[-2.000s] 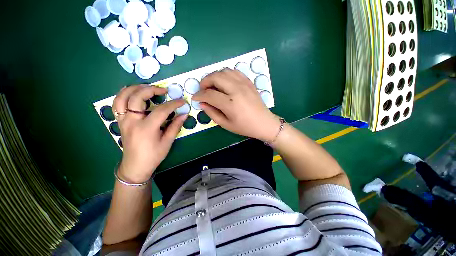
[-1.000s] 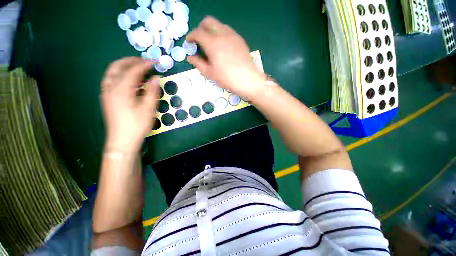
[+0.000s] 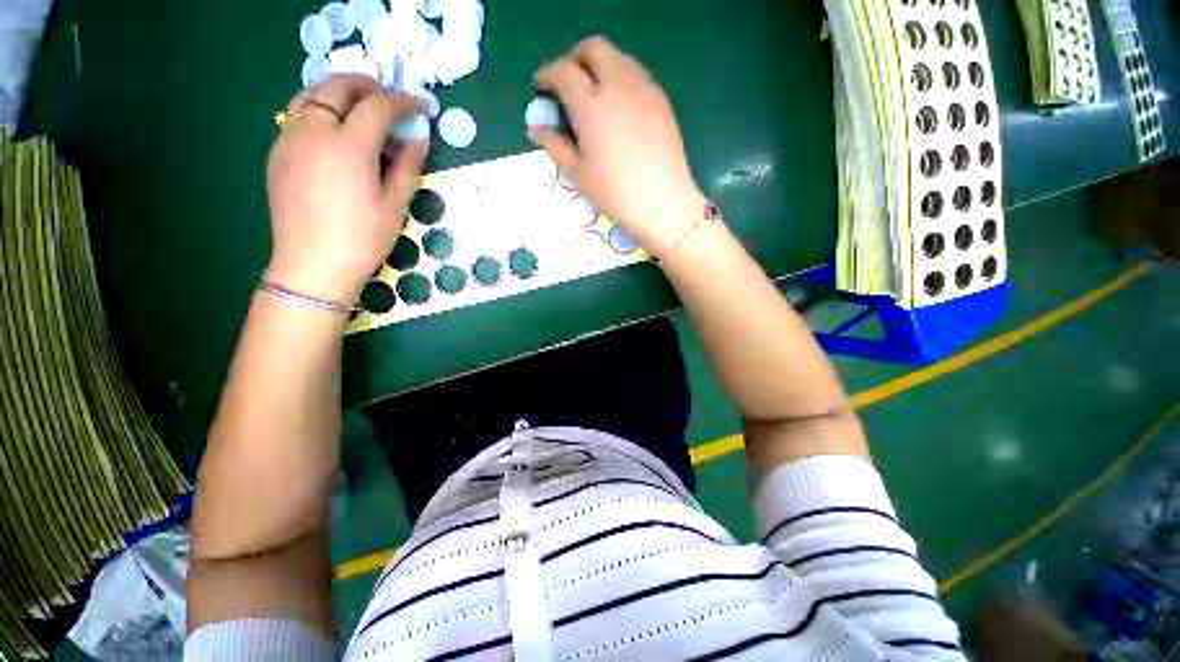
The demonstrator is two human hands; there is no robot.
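Observation:
A white punched card strip [image 3: 498,213] lies tilted on the dark-green table. Its right part has pale discs in the holes; several holes at the left and along the near row are dark. My left hand [image 3: 339,194] pinches a white disc [image 3: 412,128] above the strip's far left edge. My right hand [image 3: 621,149] pinches another white disc [image 3: 544,114] beyond the strip's far edge. A loose heap of white discs [image 3: 388,39] lies beyond the strip, with one single disc [image 3: 457,127] nearer it.
A stack of empty strips [image 3: 958,155] stands at the right, above a blue plastic stool [image 3: 951,323]. Another stack [image 3: 65,388] is at the left, with a crumpled clear plastic bag [image 3: 136,595] beside it. More strips [image 3: 1068,52] lie farther right.
My hands have left the strip and moved toward the heap; each now holds a disc. The left hand moved from the strip's left end to the near side of the heap. The view has shifted.

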